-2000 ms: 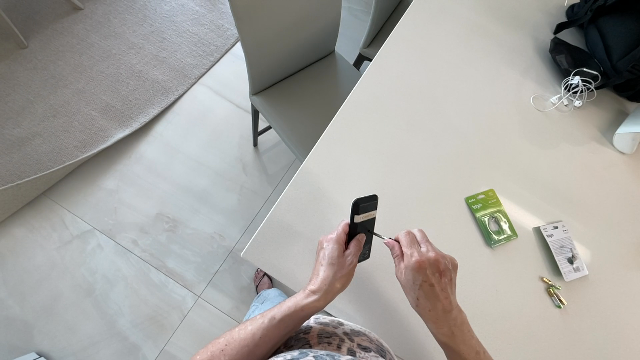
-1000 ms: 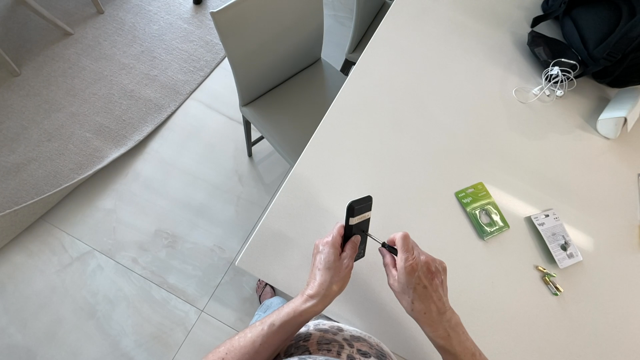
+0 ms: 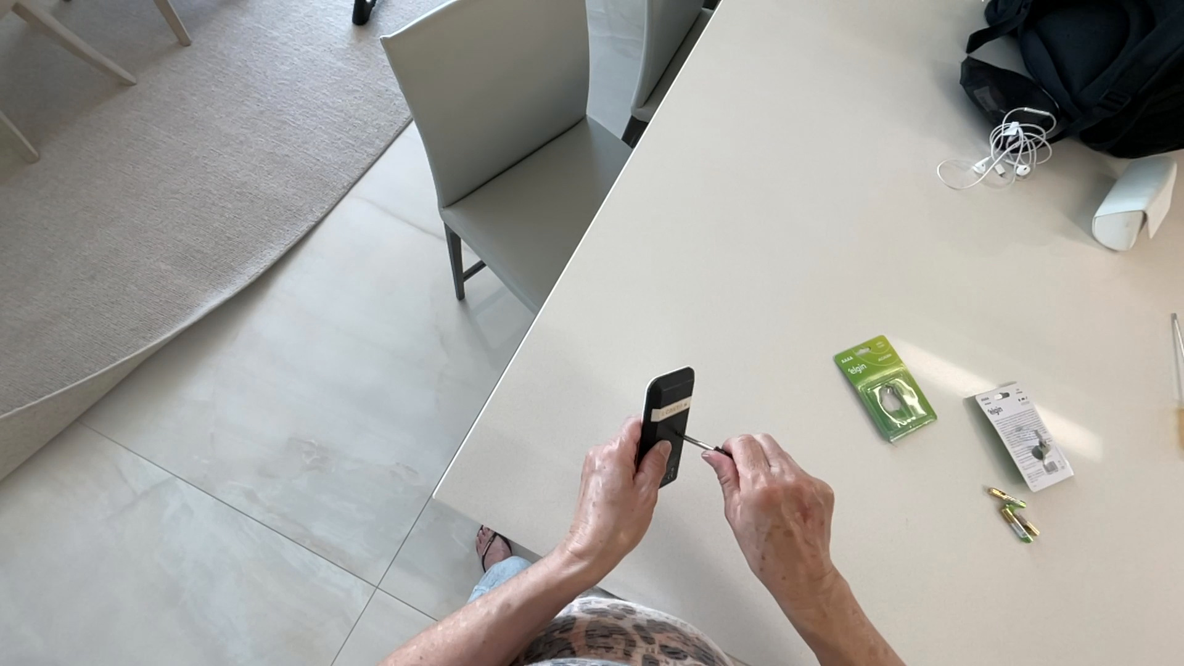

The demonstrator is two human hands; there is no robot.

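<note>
My left hand (image 3: 618, 486) holds a slim black remote control (image 3: 668, 407) upright, its back with a pale label strip facing my right side. My right hand (image 3: 775, 499) grips a small screwdriver (image 3: 703, 444), whose tip meets the back of the remote. To the right, on the pale table (image 3: 795, 231), lie a green blister pack (image 3: 879, 370) and a white-backed blister pack (image 3: 1025, 439). Several small batteries (image 3: 1017, 520) rest below the white one.
At the back right are a black backpack (image 3: 1101, 65), white wired earphones (image 3: 1016, 148) and a white case (image 3: 1133, 205). A thin metal-tipped tool (image 3: 1177, 351) lies at the right edge. A grey chair (image 3: 518, 157) stands by the left edge of the table.
The view has shifted somewhat. Both hands keep hold of the remote and screwdriver, with the right hand's grip on the screwdriver changing a little.
</note>
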